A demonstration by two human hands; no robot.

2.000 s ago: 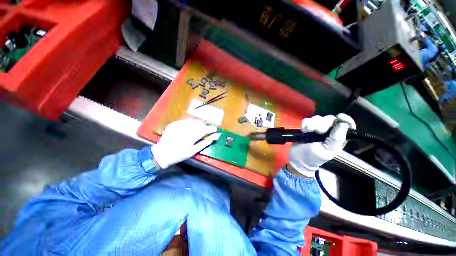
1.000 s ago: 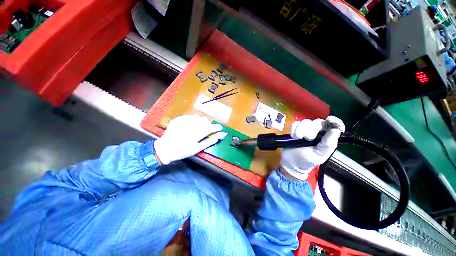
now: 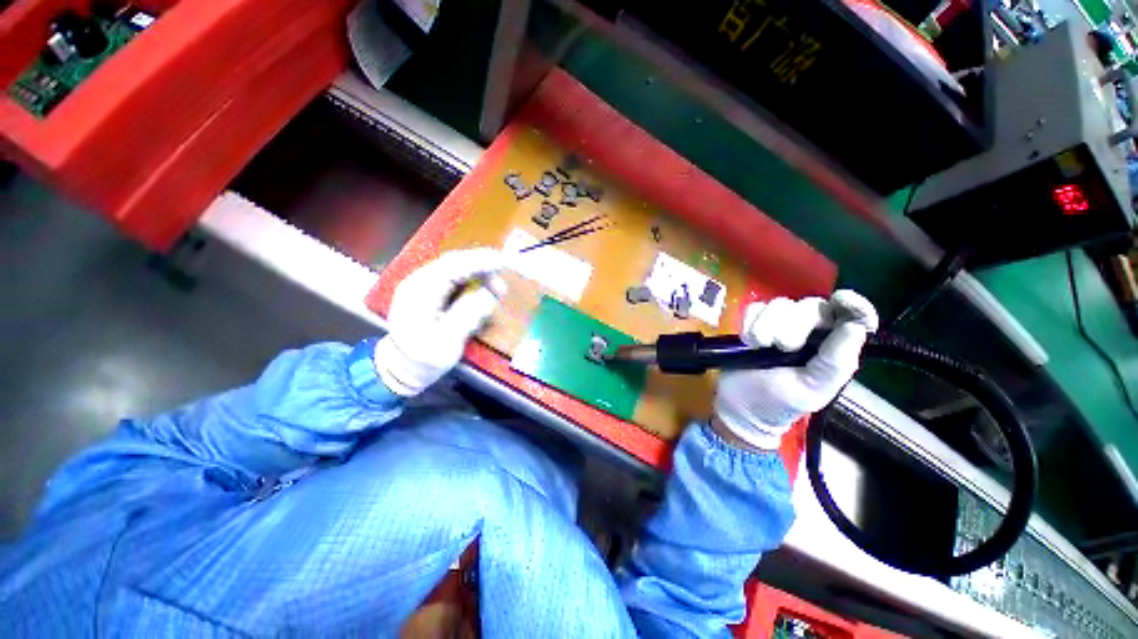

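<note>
A small grey module (image 3: 598,348) lies on the green pad (image 3: 568,362) near the board's front edge. My gloved right hand (image 3: 799,362) is closed on the black handle of the hot air gun (image 3: 699,353), whose metal nozzle points left, right beside the module. My gloved left hand (image 3: 443,315) is raised left of the pad, its fingers curled; a small dark and yellowish thing shows at the fingers, likely a hand tool, mostly hidden.
Several modules (image 3: 547,215), spare tweezers (image 3: 568,234) and a white paper (image 3: 549,265) lie on the brown-yellow board (image 3: 624,256). The right paper (image 3: 686,281) bears dark pieces. Red foam mat (image 3: 749,234) surrounds the board. Hot air station (image 3: 1036,187) stands right; red bin (image 3: 200,112) left.
My left hand has lifted off the pad and curled its fingers. The nozzle has moved left from beyond the pad's right edge to the module. The view has shifted slightly.
</note>
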